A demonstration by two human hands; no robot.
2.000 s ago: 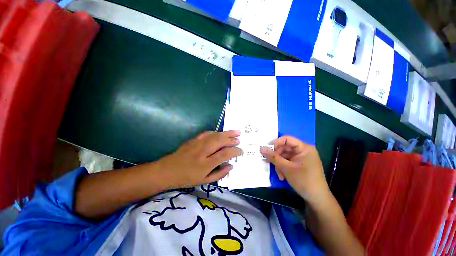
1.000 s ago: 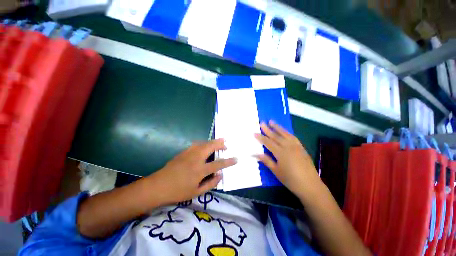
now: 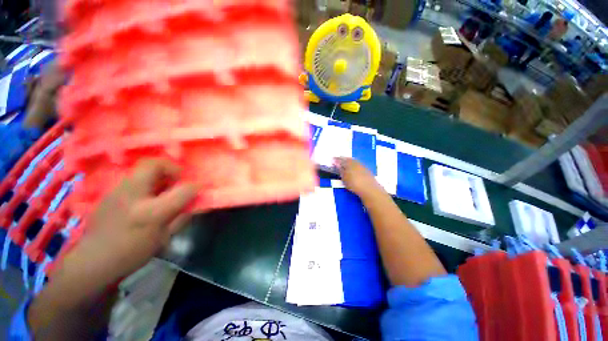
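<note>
My left hand (image 3: 143,206) is blurred and grips the lower edge of a red watch tray (image 3: 193,113). The tray is raised in front of me at the upper left, its pockets showing no watches. My right hand (image 3: 350,174) reaches forward, its fingertips at the near edge of a white-and-blue sleeved box (image 3: 340,148) on the line. Whether it grips the box cannot be told. A stack of white-and-blue printed cards (image 3: 320,250) lies on the green worktable (image 3: 233,250) in front of me, below my right forearm.
Red trays with watches (image 3: 33,213) stand at left, partly behind the raised tray; more red trays (image 3: 500,286) stand at right. A yellow-and-blue fan (image 3: 340,63) stands beyond the line. White boxes (image 3: 460,193) lie on the belt. Another person's hand (image 3: 43,100) shows far left.
The view has tilted up, bringing in the fan. My left hand has left the cards and taken hold of a red tray, now raised. My right hand has moved from the cards forward to the line.
</note>
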